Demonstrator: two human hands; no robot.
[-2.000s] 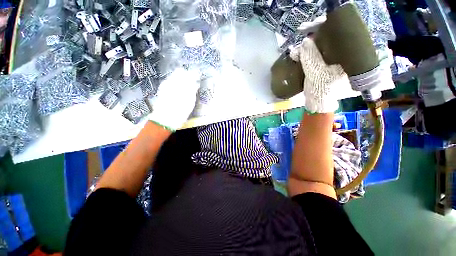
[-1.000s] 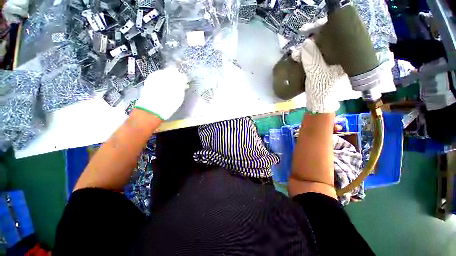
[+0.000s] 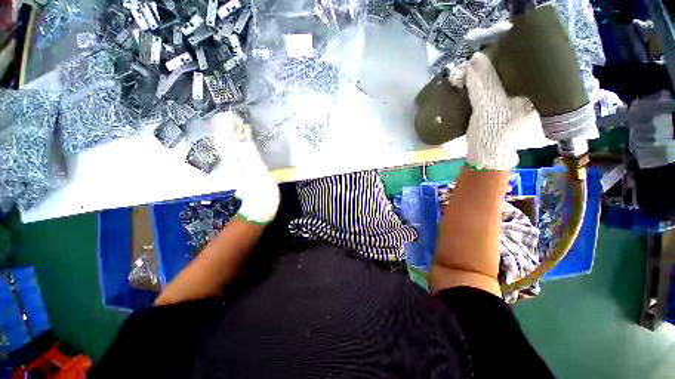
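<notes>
My right hand (image 3: 494, 118), in a white knitted glove, is closed around the olive-green air riveter (image 3: 544, 63) over the table's right part. Its silver collar and yellow-brown hose (image 3: 576, 215) are toward me. My left hand (image 3: 248, 166), also gloved, reaches over the table's front edge with its fingertips down near a perforated metal part (image 3: 202, 154). I cannot tell whether its fingers hold anything. More grey metal parts (image 3: 196, 63) lie piled behind it. An open clear bag of rivets (image 3: 303, 74) with a white label lies at the centre, with loose rivets in front.
Full rivet bags (image 3: 92, 104) lie at the left of the white table (image 3: 118, 181), and another at the far right. Blue bins (image 3: 169, 229) stand under the table; the right one holds a checked cloth (image 3: 518, 240). A striped cloth (image 3: 355, 211) is on my lap.
My left hand has moved from beside the rivet bag left and back toward me, with its fingertips now near the perforated parts. My right hand still grips the riveter. The view has shifted slightly.
</notes>
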